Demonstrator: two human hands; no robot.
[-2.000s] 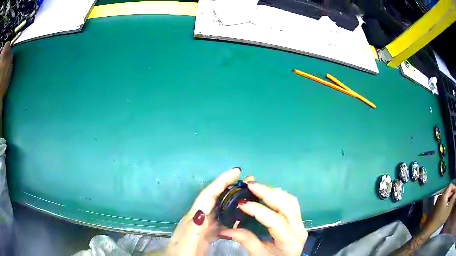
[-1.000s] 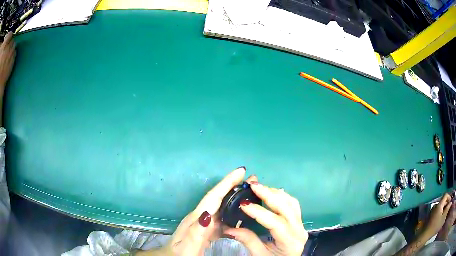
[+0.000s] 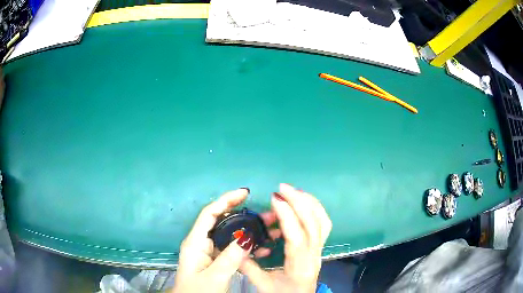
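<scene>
A round black watch body [image 3: 239, 224] is held low over the front edge of the green mat. My left hand [image 3: 207, 243] grips it, with the thumb on its dark face and fingers round its left and upper rim. My right hand [image 3: 299, 234] is at its right side, slightly blurred, fingers curved; whether the fingertips touch the body cannot be told. Several round inner modules [image 3: 434, 201] with silver and white faces lie on the mat at the right. Several yellow-amber watch cases [image 3: 499, 157] lie in a column at the far right.
Two crossed orange sticks [image 3: 367, 90] lie at the back right. A white board [image 3: 309, 35] is at the back. Thin dark tweezers [image 3: 480, 163] lie beside the cases. A black tray [image 3: 509, 106] and yellow post [image 3: 467, 31] are at right. A pale sleeve [image 3: 459, 266] shows lower right.
My left thumb has moved onto the watch body's face. My right fingers have lifted off that face to its right side. The neighbour's hands at the right edge no longer show. The view has shifted.
</scene>
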